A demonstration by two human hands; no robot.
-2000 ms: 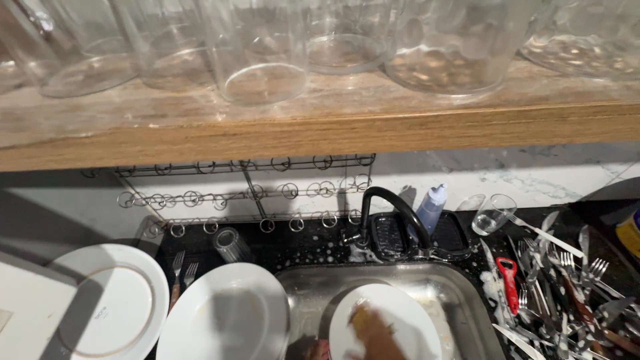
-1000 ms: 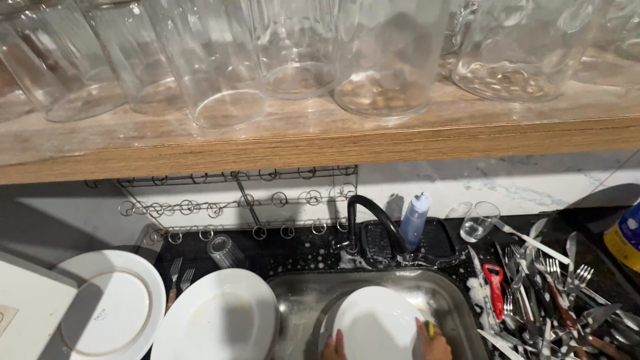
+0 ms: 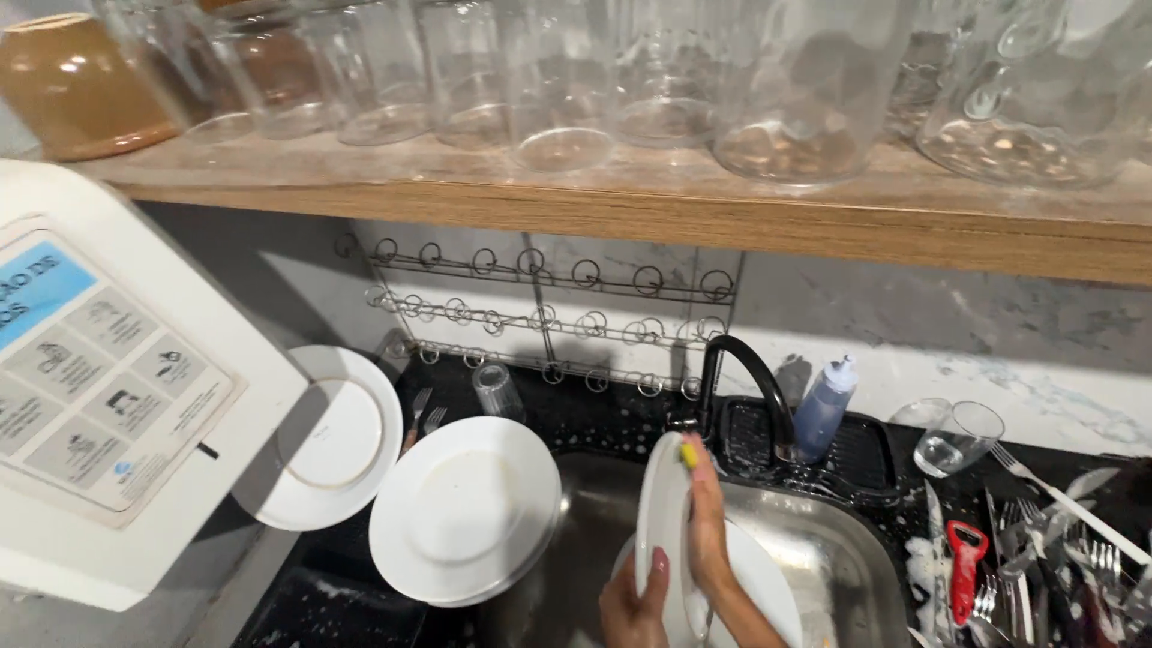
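Observation:
Over the steel sink (image 3: 810, 531) a white plate (image 3: 661, 513) is tilted nearly on edge. My left hand (image 3: 634, 598) grips its lower rim, thumb on the near face. Against its right face lies my right hand (image 3: 706, 504), with a small yellow thing, likely a sponge (image 3: 688, 454), at the fingertips. Another white plate (image 3: 765, 576) lies in the sink behind my hands. A stack of white plates (image 3: 463, 513) stands at the sink's left edge, and one more white plate (image 3: 346, 459) is farther left. The black faucet (image 3: 751, 360) curves over the sink's back.
A wooden shelf (image 3: 630, 211) with glasses spans the top. A white dispenser (image 3: 180, 432) juts in at left. Behind the sink stand a wire rack (image 3: 549, 315) and a squeeze bottle (image 3: 823, 409); at right are a glass (image 3: 958, 441), a red peeler (image 3: 967, 571) and piled cutlery.
The plate between my hands, facing up one second ago, is now tipped nearly on edge, and another plate shows beneath it. The view has shifted left, bringing more of the dispenser into sight.

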